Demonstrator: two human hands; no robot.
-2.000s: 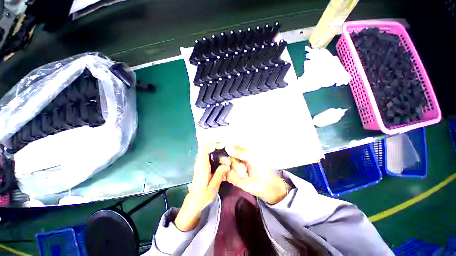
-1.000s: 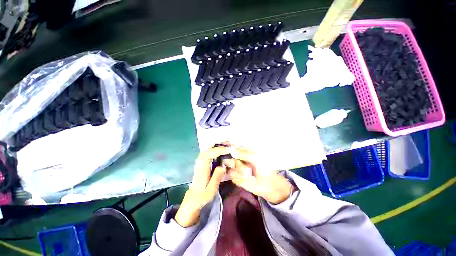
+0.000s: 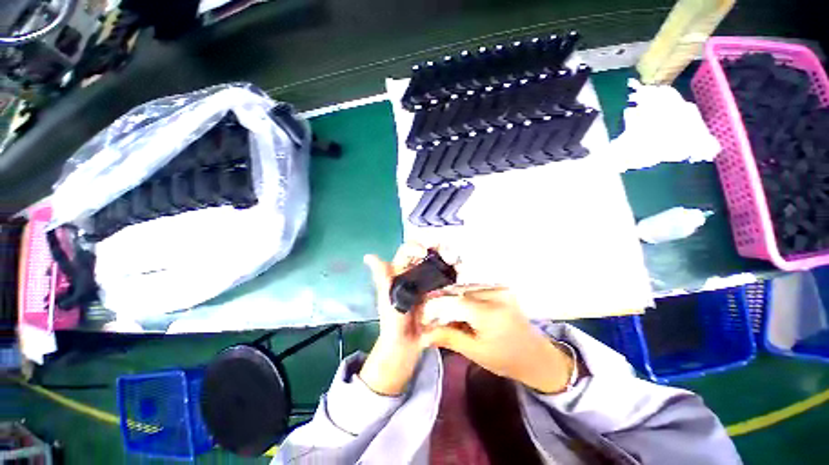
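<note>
A black angled housing [image 3: 420, 282] is held over the near edge of the white sheet [image 3: 536, 218]. My left hand [image 3: 397, 313] is closed around it from the left and below. My right hand [image 3: 482, 329] has its fingers against its right side; whether they pinch a small part is too blurred to tell. Black V-shaped pieces [image 3: 495, 148] stand in rows on the sheet, with light dots at their top ends. A short row of several pieces [image 3: 442, 205] lies nearest my hands.
A clear bag [image 3: 289, 195] with stacked black housings [image 3: 173, 192] lies left. A pink basket [image 3: 738, 173] of black inserts is right, beside a crumpled white cloth [image 3: 668, 127] and a small whitish bottle [image 3: 674, 224]. Blue crates [image 3: 695, 336] and a black stool [image 3: 244, 397] are below.
The view has turned left, so the bench things sit further right. The black housing shows more fully between my hands and is tilted. The rows on the sheet look the same.
</note>
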